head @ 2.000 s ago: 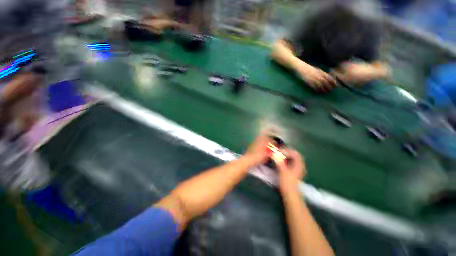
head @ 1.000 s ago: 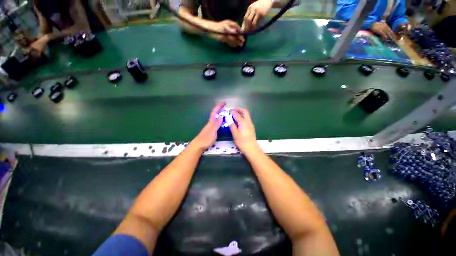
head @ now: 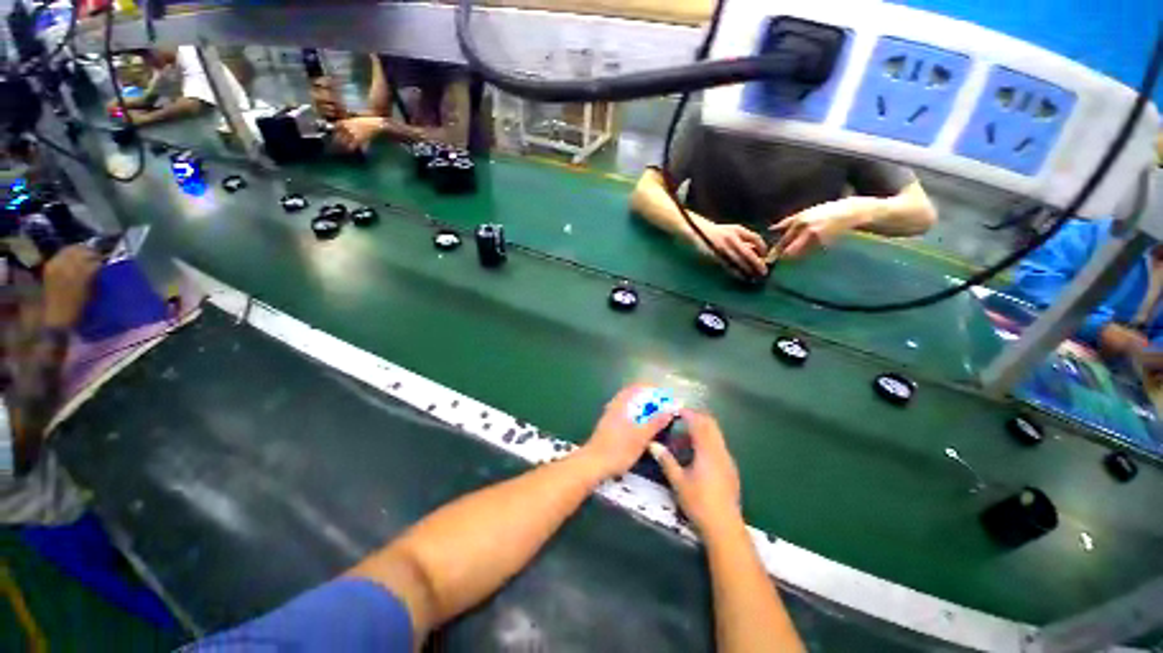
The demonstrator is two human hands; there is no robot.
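Observation:
A lit blue-white LED circuit board shows between my hands, above the belt side of the white rail. A dark housing shows partly below it, mostly hidden by my fingers. My left hand holds the board and housing from the left. My right hand is on the housing from the right, with its thumb towards the rail. A small pale tip shows by the right thumb; I cannot tell if it is a part.
Base covers lie in a row along the green belt. A black housing lies at right. Small dark dots mark the white rail. A socket strip and black cable hang overhead. A person works opposite.
The view has turned and tilted up, bringing the socket strip in and taking the board pile out. Both hands still hold the lit board at the rail.

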